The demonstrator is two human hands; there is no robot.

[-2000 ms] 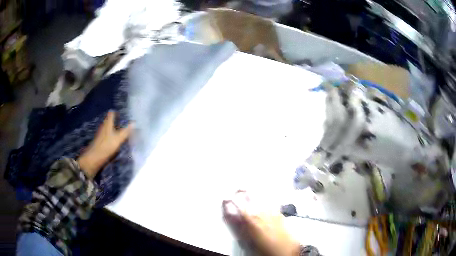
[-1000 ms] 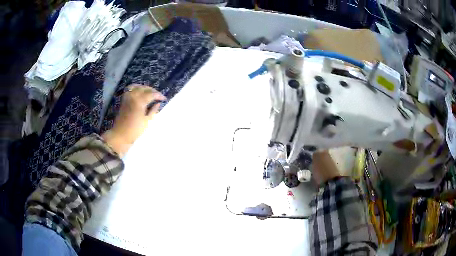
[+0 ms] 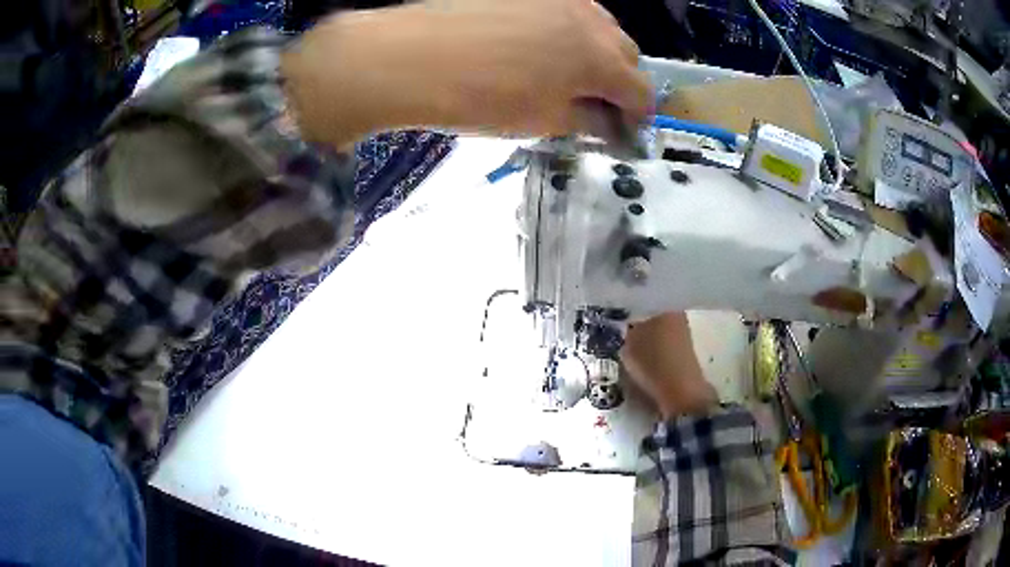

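Note:
The white industrial sewing machine (image 3: 709, 244) stands on the white table (image 3: 332, 410). My left hand (image 3: 532, 72) is raised over the top of the machine head, its fingers bent down at a small dark, blurred thing that I cannot name. Whether the fingers hold it I cannot tell. My right hand (image 3: 665, 360) reaches under the machine arm, behind the needle area (image 3: 559, 377); its fingers are hidden. The navy patterned panel (image 3: 255, 327) lies along the left side of the table, partly behind my left sleeve.
Orange-handled shears (image 3: 814, 498) and a yellow-green tool (image 3: 766, 360) lie right of the machine bed. A yellow-orange parts tray (image 3: 936, 487) is at the far right. A control box (image 3: 914, 155) stands behind the arm, and a blue tube (image 3: 692, 127) runs along the machine's top.
My left hand has moved from the navy panel up and right to the top of the machine head. My right hand remains under the arm. The view has shifted slightly.

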